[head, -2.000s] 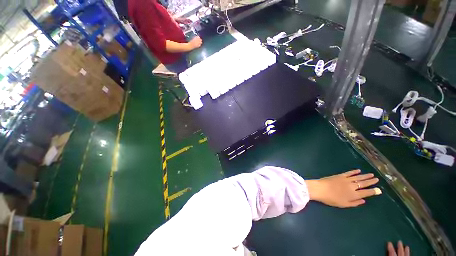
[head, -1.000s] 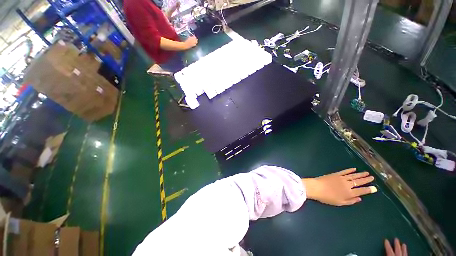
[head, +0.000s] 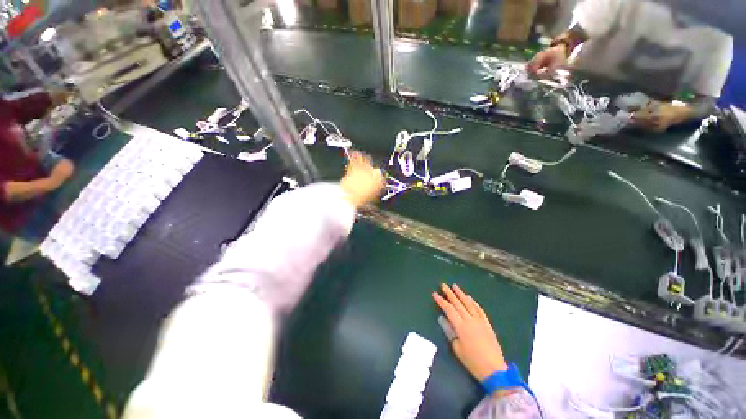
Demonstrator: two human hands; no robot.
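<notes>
My left hand (head: 362,180) is stretched out over the dark green conveyor belt, slightly blurred, beside a white cord and an adapter unit (head: 446,185) with yellow parts. Whether its fingers hold anything cannot be told. My right hand (head: 470,331), with a blue wrist strap, lies on the green bench with fingers apart and holds nothing. A short row of white housings (head: 411,372) stands just left of it. A heap of circuit boards and cords (head: 661,385) lies on the white sheet (head: 560,344) at the lower right.
A worn rail (head: 483,260) separates bench and belt. A metal post (head: 274,114) rises beyond my left arm. Many white housings (head: 123,200) cover the black trays (head: 192,221) at left. More corded units (head: 672,282) lie on the belt. People work at far left and across the belt.
The view has swung right. My left hand has left the bench top and reached over the belt. My right hand, its strap, the housing row and the white sheet have come into view.
</notes>
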